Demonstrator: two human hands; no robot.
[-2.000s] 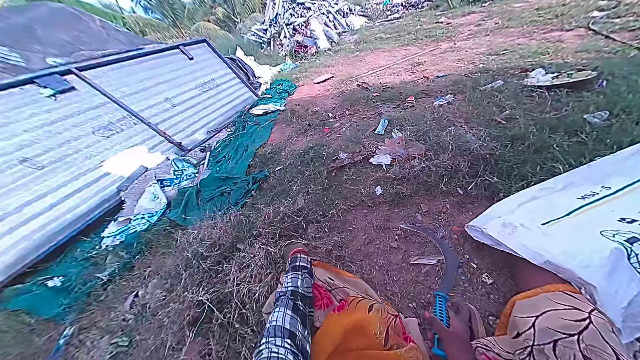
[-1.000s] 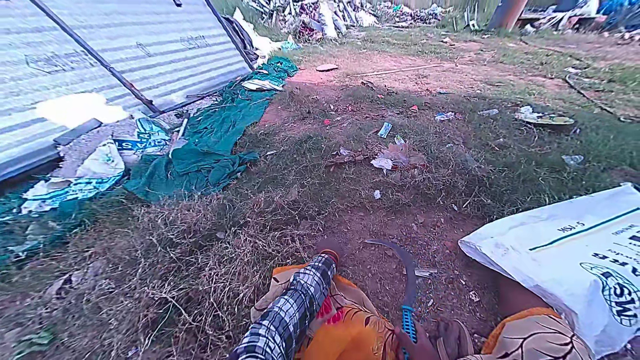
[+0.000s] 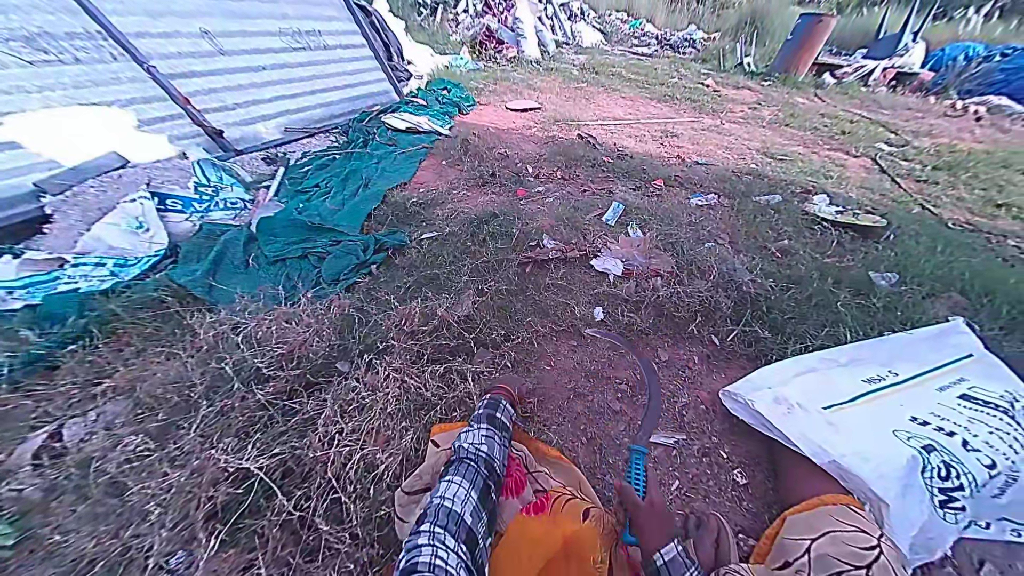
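Observation:
My right hand [image 3: 650, 512] is closed around the blue ribbed handle of a sickle [image 3: 651, 392], low in the view right of centre. The curved blade points forward and bends left over bare reddish soil. My left arm, in a checked sleeve, reaches forward across the patterned orange cloth [image 3: 552, 536] over my lap. Of my left hand [image 3: 507, 389] only a small dark part shows past the cuff, near dry grass [image 3: 264, 432]; its fingers are hidden. A white printed sack [image 3: 864, 400] lies beside my leg at the right.
Green netting [image 3: 320, 216] and torn sacks lie along a corrugated metal sheet [image 3: 272, 72] at the left. Ahead are litter, a plate-like item [image 3: 848, 214] and a thin stick [image 3: 632, 122]. A hose-like line [image 3: 904, 188], a rusty drum [image 3: 804, 44] and blue tarpaulin [image 3: 976, 68] are at the right.
The view has shifted to the right, bringing the drum and blue tarpaulin into sight. My right hand keeps hold of the sickle throughout.

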